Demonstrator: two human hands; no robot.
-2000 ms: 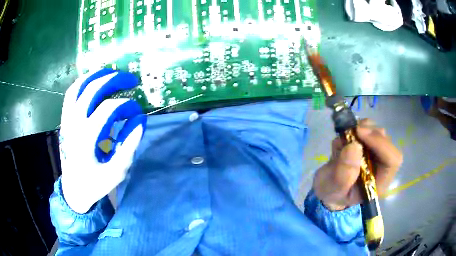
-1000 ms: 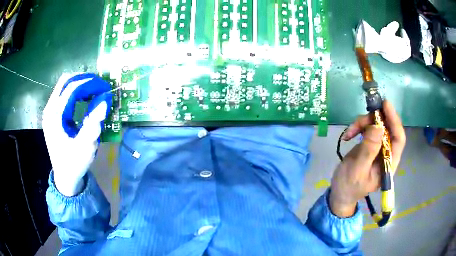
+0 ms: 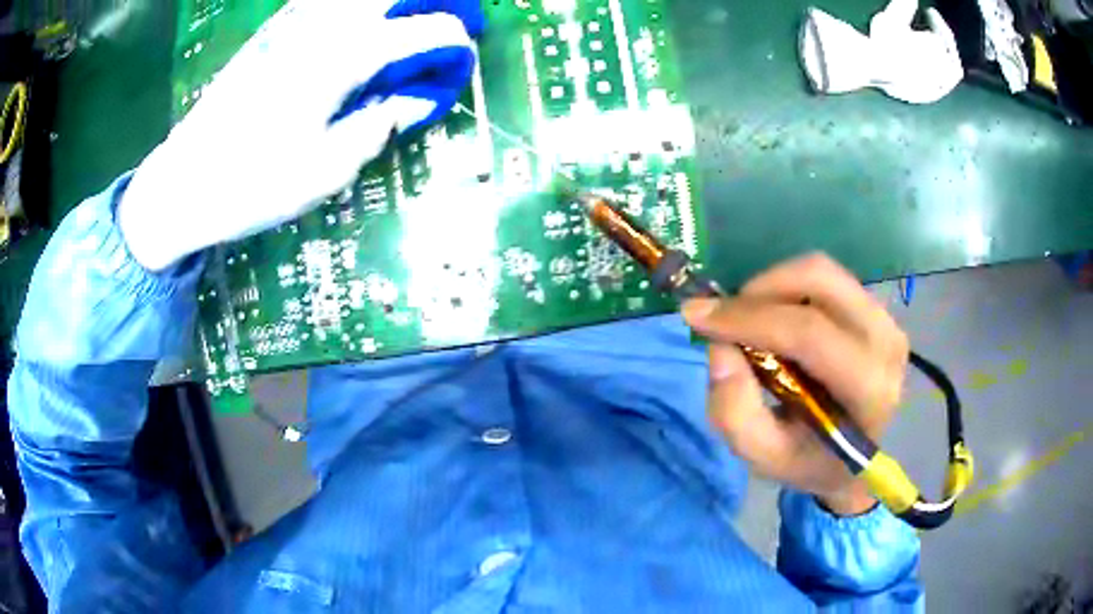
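A large green circuit board (image 3: 527,282) lies on the bench in front of me, with bright glare on its middle. My left hand (image 3: 324,114), in a white glove with blue fingertips, is over the board's left part. It holds a thin solder wire (image 3: 509,134) that runs down to the right towards the iron tip. My right hand (image 3: 809,366) is bare and holds the soldering iron (image 3: 629,238) like a pen, its tip pointing up-left at the board's right part. Glare hides whether the tip touches the board.
A spare white glove (image 3: 881,54) lies on the green bench mat (image 3: 779,180) at the upper right, beside a black tray (image 3: 1043,72). A yellow ring (image 3: 13,118) is at the left edge. The iron's black cord (image 3: 949,408) hangs over the grey floor.
My left hand has moved right, from the board's left edge to over the board. The iron has come left from beside the spare glove to over the board. The view has shifted and the board appears tilted.
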